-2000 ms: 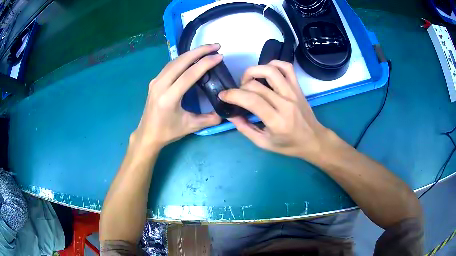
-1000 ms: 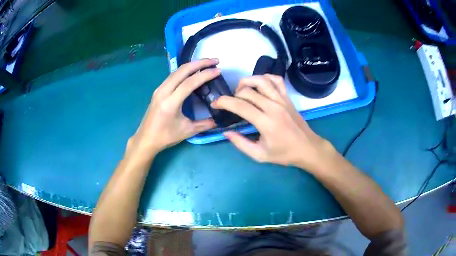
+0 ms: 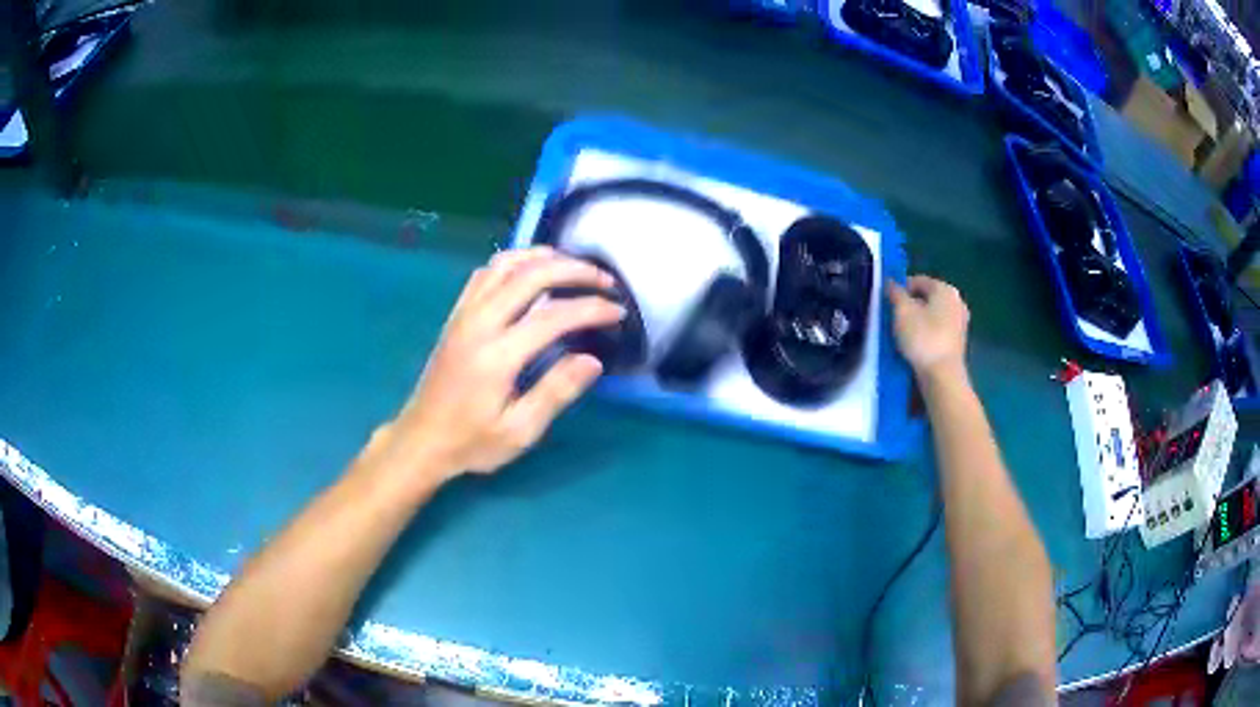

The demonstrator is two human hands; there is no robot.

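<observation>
The black headphones (image 3: 673,198) lie on a white liner (image 3: 663,276) in the blue tray (image 3: 746,425), arch away from me. My left hand (image 3: 518,352) is over the left ear cup (image 3: 629,321) at the tray's near left corner, fingers curled on it. The right ear cup (image 3: 708,332) lies free on the liner. A long rounded glossy black part (image 3: 818,307) lies at the tray's right. My right hand (image 3: 929,325) is closed at the tray's right edge; its fingertips are blurred and partly hidden.
A white box with red clips (image 3: 1103,449) and power supplies with lit digits (image 3: 1181,463) stand at the right, with tangled cables. A thin black cable (image 3: 898,573) runs below my right hand. More loaded blue trays (image 3: 1085,256) lie at the upper right.
My right hand has left the ear cup and moved to the tray's right edge. My left hand stays at the left ear cup. The view has shifted, showing more trays and equipment at right.
</observation>
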